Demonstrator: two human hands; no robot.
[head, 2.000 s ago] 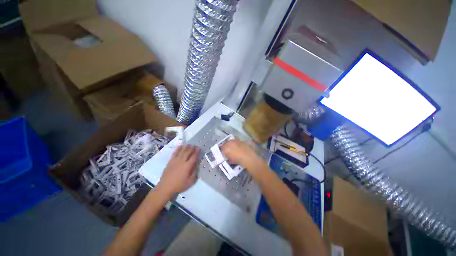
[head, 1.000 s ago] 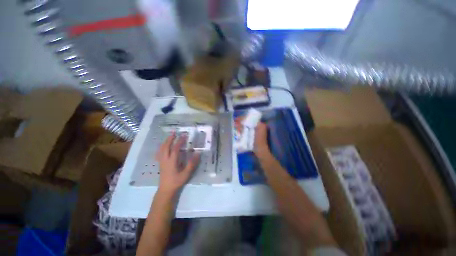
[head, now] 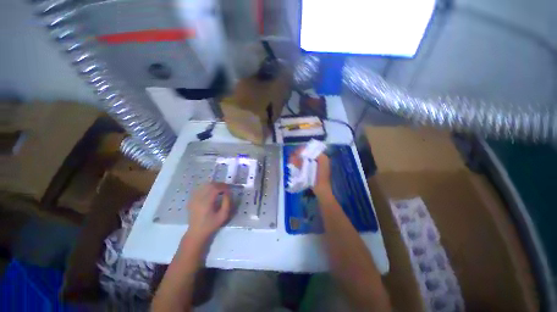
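White plastic frame parts point(head: 246, 171) lie on the grey perforated work plate point(head: 183, 194), left of a narrow metal locating stop point(head: 259, 194). My left hand point(head: 209, 207) is over the plate just below the parts, fingers curled; blur hides whether it touches or holds anything. My right hand point(head: 322, 175) is over the blue mat point(head: 345, 183) and holds a stack of white frame parts point(head: 303, 169), seen partly edge-on.
The laser marking head point(head: 152, 58) is above the plate, with a cardboard piece point(head: 243, 119) behind it. A small open box point(head: 300, 127) is behind the mat. Cartons of white parts stand at left point(head: 85, 244) and right point(head: 482, 225). A monitor point(head: 366, 24) glows above.
Since a second ago, my left hand has drawn back from the parts toward me and its fingers have curled. My right hand still holds the stack over the mat.
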